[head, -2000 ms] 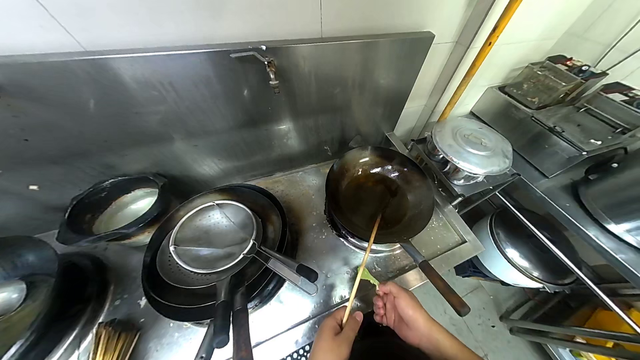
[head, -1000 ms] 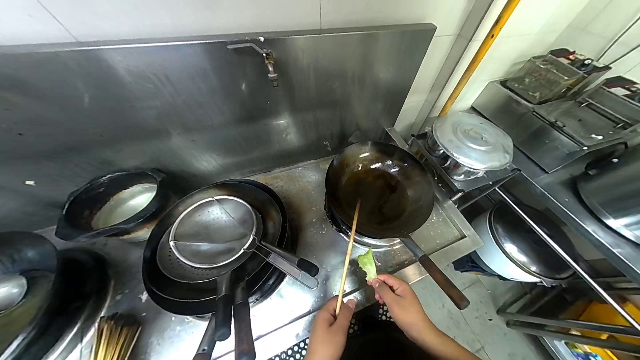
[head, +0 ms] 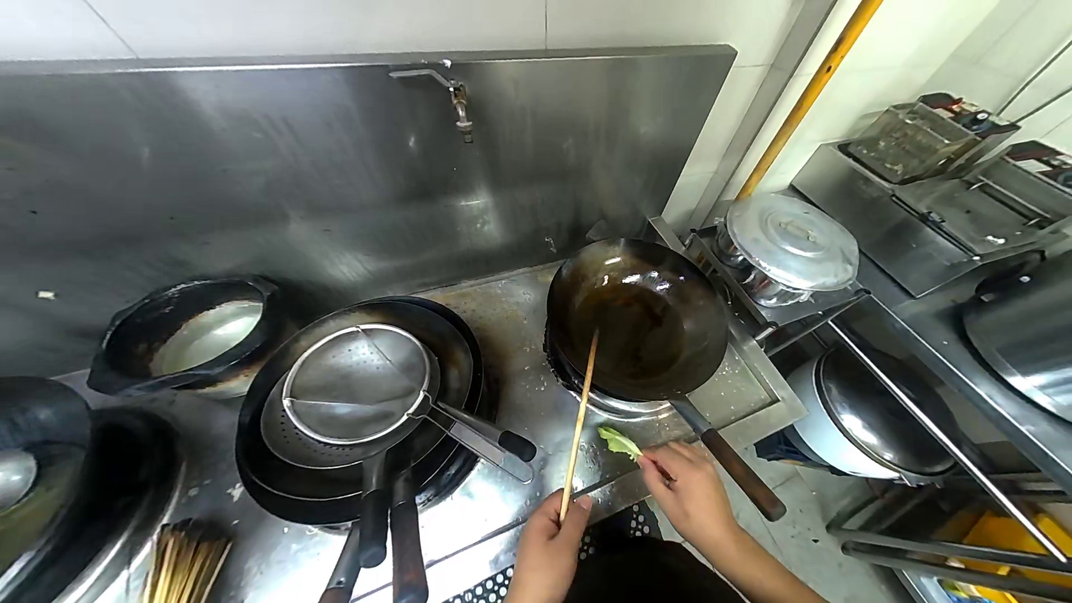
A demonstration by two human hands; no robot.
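My left hand (head: 550, 540) grips the lower end of a long wooden chopstick or thin stick (head: 579, 423), whose dark far tip points up over the near left part of a black wok. My right hand (head: 688, 492) pinches a small piece of green leaf (head: 618, 441) between thumb and finger, below the wok. Dark oil or liquid lies in the bottom of the wok (head: 636, 322), which sits on a burner with its wooden handle (head: 743, 474) toward the lower right. Whether the stick touches the wok cannot be told.
Stacked pans (head: 251, 452) hold a perforated ladle and a wire strainer (head: 356, 381), handles toward me. A blackened pot (head: 109, 368) stands behind them. A bamboo brush (head: 188, 565) is at lower left. A tap (head: 461, 109) juts from the steel backsplash. A lidded pot (head: 791, 243) stands right of the wok.
Two seconds ago the stick reached farther into the wok; its tip has since moved back toward the near left side. The leaf has come away from beside the stick, still in my right hand.
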